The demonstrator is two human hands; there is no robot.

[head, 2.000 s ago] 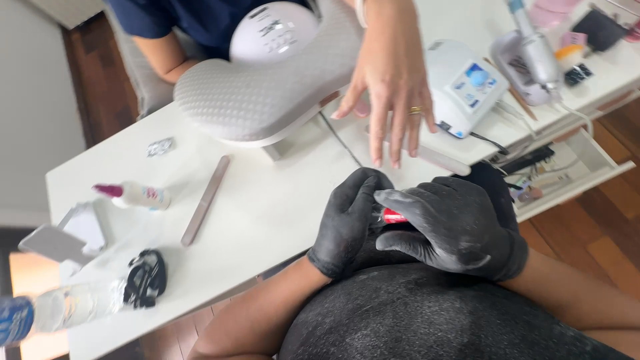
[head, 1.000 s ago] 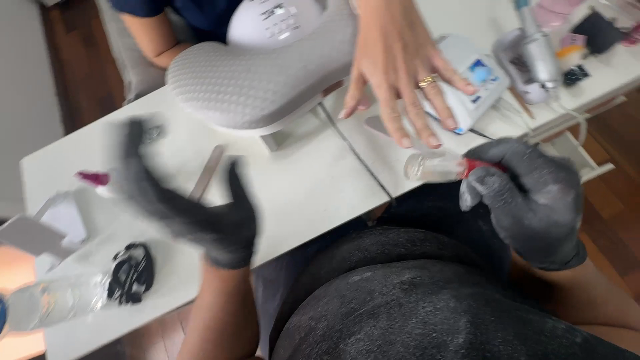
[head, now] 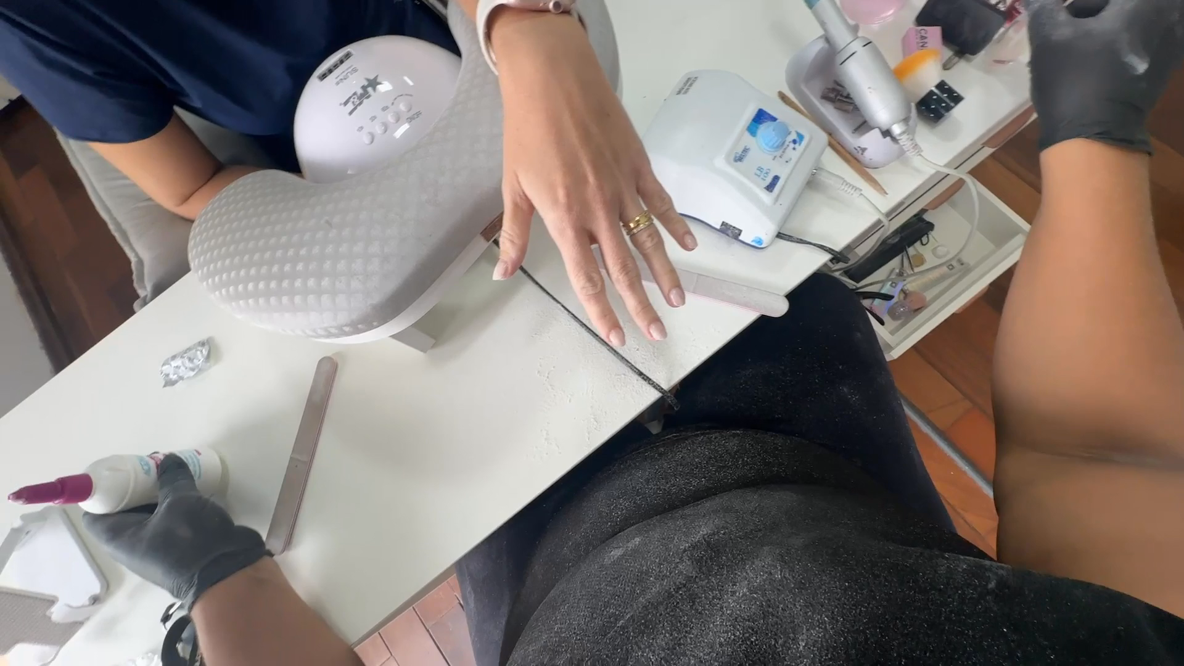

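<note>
My left hand [head: 176,532], in a black glove, is at the lower left with thumb and fingers around a white plastic bottle [head: 120,481] with a purple nozzle cap, which lies on its side. My right hand [head: 1101,69], also gloved, is at the top right corner, partly cut off by the frame; whether it holds anything cannot be told. Another person's hand [head: 578,176], with gold rings, reaches palm down over the table from a padded grey armrest [head: 324,250]. A nail file [head: 303,453] lies near my left hand. A second nail file [head: 726,291] lies beyond the person's fingertips.
A white nail lamp [head: 375,106] stands behind the armrest. A nail drill control box [head: 731,157] and a drill handpiece [head: 869,83] in its holder are at the right. An open drawer [head: 962,287] juts out below them. A black cable [head: 592,333] crosses the table; foil [head: 185,363] lies left.
My left hand has moved down to the white bottle and taken hold of it. My right hand, which held a small clear container with a red part, has moved away to the upper right.
</note>
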